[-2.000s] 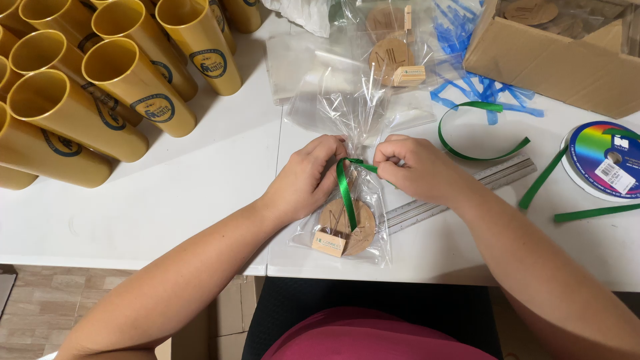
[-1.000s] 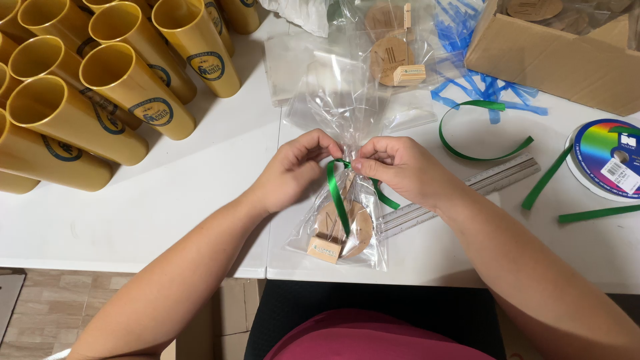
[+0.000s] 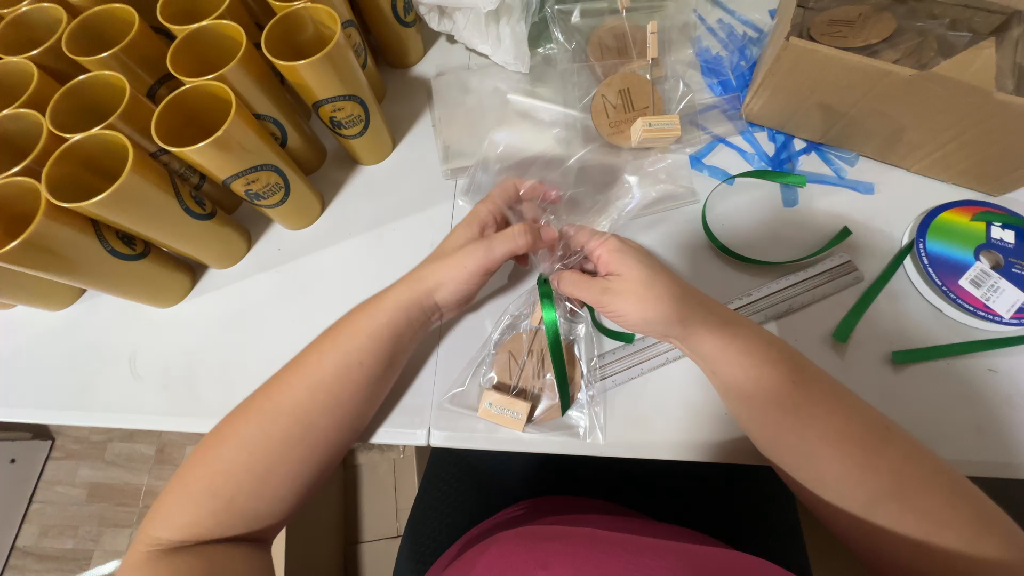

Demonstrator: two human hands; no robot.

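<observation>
A clear cellophane bag (image 3: 472,382) lies on the white table, holding a round wooden disc (image 3: 516,352) with writing and a small wooden block (image 3: 506,409) with a stick. Green satin ribbon (image 3: 553,340) is round the bag's gathered neck, one end hanging over the disc, the other to the right behind my fingers. My left hand (image 3: 500,240) pinches the gathered plastic just above the ribbon. Close beside it, my right hand (image 3: 612,276) grips the neck at the ribbon from the right. My fingertips partly hide where the ribbon goes round.
Many gold tumblers (image 3: 240,160) stand at the left. Behind my hands lie filled clear bags (image 3: 628,108) and flat plastic bags (image 3: 480,120). To the right are blue strips (image 3: 768,144), a cardboard box (image 3: 872,112), a loose green ribbon (image 3: 720,232), a ruler (image 3: 792,286) and a ribbon spool (image 3: 952,264).
My hands have moved from the ribbon's ends to the gathered plastic at the neck. The ribbon's ends, held between my fingers two seconds ago, now hang down.
</observation>
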